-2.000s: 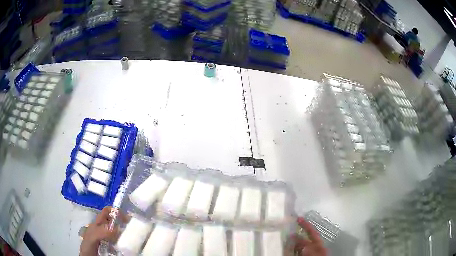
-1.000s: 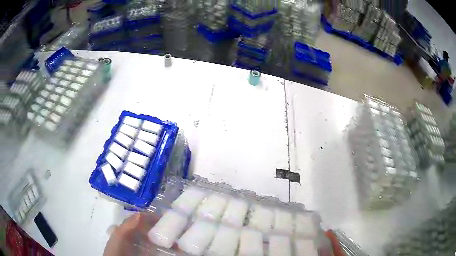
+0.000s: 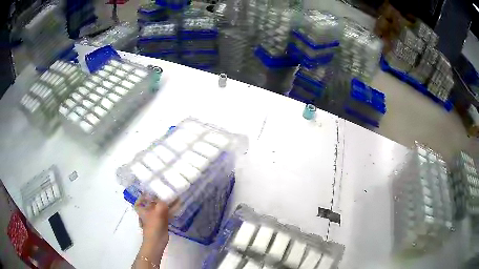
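Note:
My left hand (image 3: 153, 215) grips the near left corner of a clear blister tray (image 3: 239, 143) filled with two rows of white units (image 3: 180, 137). The tray lies over the working tray stack, whose blue layers (image 3: 207, 234) show beneath it; whether it rests fully on the stack is hard to tell. Another clear tray (image 3: 328, 242) with white units is at the bottom edge, cut off by the picture, with some blue at its left side. My right hand is not in view.
Far-left tray block (image 3: 118, 128) with a blue tray piece (image 3: 102, 57). Small clear tray (image 3: 56, 184) and phone (image 3: 60, 231) at left. Teal roll (image 3: 309, 111) at the far edge. Dark tape patch (image 3: 329, 215) on the seam. Tall tray stack (image 3: 423, 194) at right. Red stool (image 3: 23, 239) at lower left.
The clear tray that both hands held near me has moved forward and left onto the blue-topped stack. My right hand has left the picture. Another filled tray now shows below. The view has turned left.

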